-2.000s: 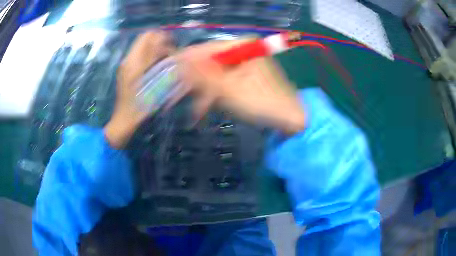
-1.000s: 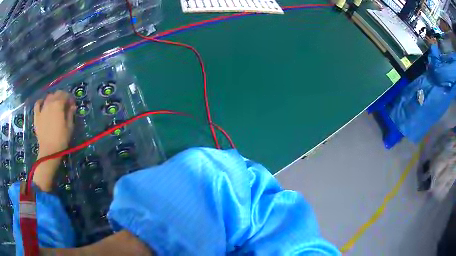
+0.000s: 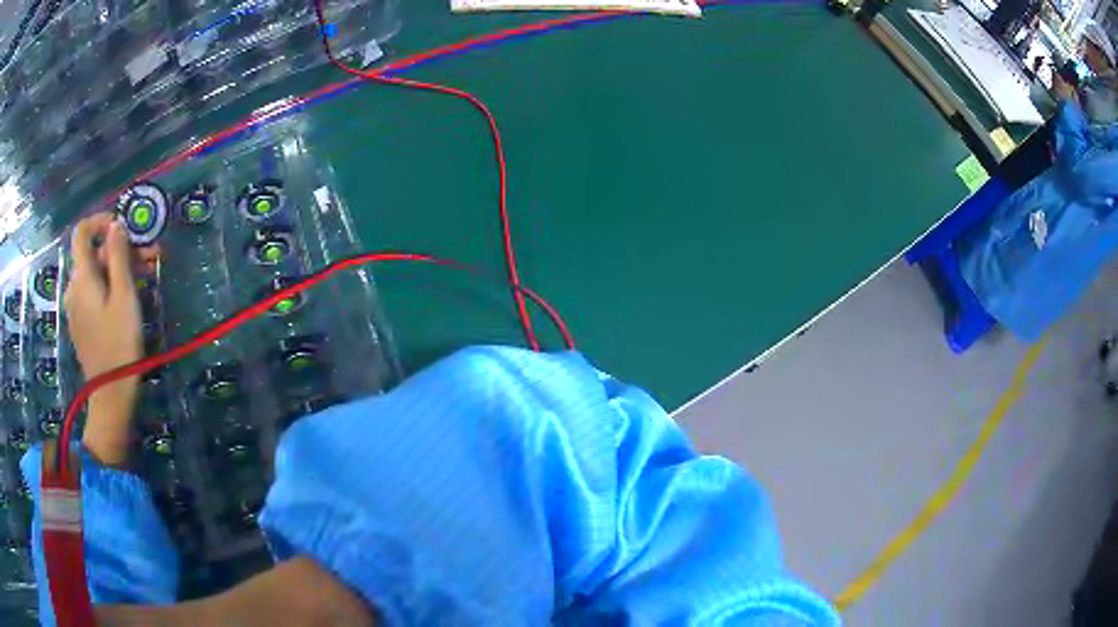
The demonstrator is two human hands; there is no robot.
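Observation:
My left hand [image 3: 104,300] is at the left over a clear blister tray [image 3: 349,288]. Its fingertips hold a coin-sized speaker driver [image 3: 144,214] with a pale ring and green centre, tilted toward the camera. More drivers [image 3: 271,250] sit in the tray pockets. A red test probe [image 3: 66,551] with a pale band stands at the lower left, its tip out of view. Its red cable [image 3: 221,328] arcs over the tray. My right sleeve and wrist cross the bottom; the right hand itself is cut off by the lower edge.
Shiny stacked trays [image 3: 147,74] stand at the upper left. A red and blue line [image 3: 515,34] runs along the green bench. A white board [image 3: 576,5] is cut off at the top. A person in a blue smock [image 3: 1030,245] and a blue stool-like object [image 3: 969,294] are at the right.
My left hand has moved slightly up and left and now shows a driver in its fingertips. The pocket driver beside it a second ago is gone. The right sleeve has barely moved.

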